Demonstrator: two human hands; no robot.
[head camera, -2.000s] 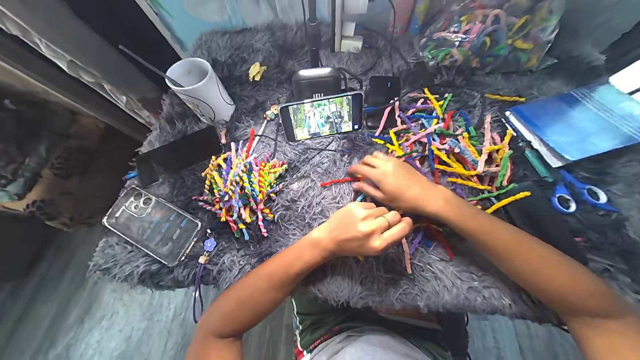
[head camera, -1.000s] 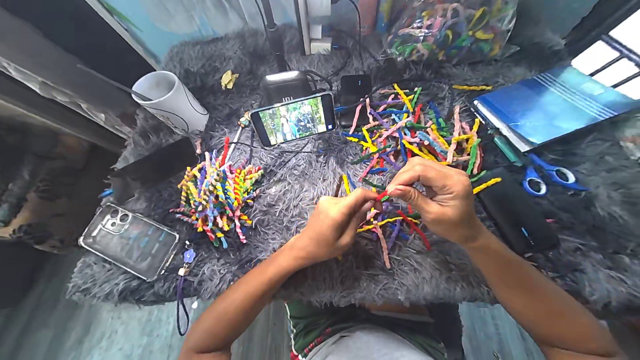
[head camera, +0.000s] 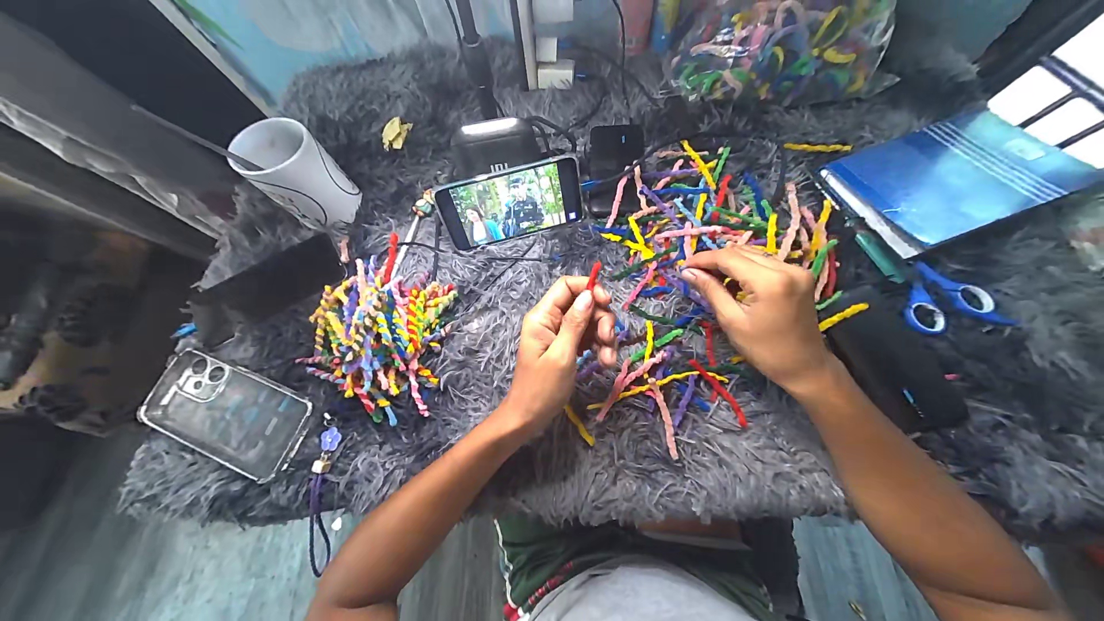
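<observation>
Between thumb and fingers, my left hand (head camera: 565, 345) pinches a short red fuzzy stem (head camera: 594, 276) that points upward. My right hand (head camera: 755, 302) is over the loose pile of coloured fuzzy stems (head camera: 668, 246), its thumb and forefinger close together at the pile; whether they grip a stem cannot be told. A smaller scatter of stems (head camera: 664, 405) lies below and between the hands. To the left, a bunch of twisted multicoloured stems (head camera: 379, 332) rests on the grey shaggy cover (head camera: 492, 371).
A smartphone (head camera: 509, 203) showing a video leans at the back centre. Left are a white cup (head camera: 297, 172), a clear phone case (head camera: 226, 414) and a strap (head camera: 319, 509). Right are blue-handled scissors (head camera: 957, 297), a blue notebook (head camera: 957, 185) and a black pouch (head camera: 901, 371). A plastic bag of stems (head camera: 780, 52) stands behind.
One second ago my hands were together at a red piece; now they are apart. My left hand holds the red stem, and my right hand has moved up to the pile.
</observation>
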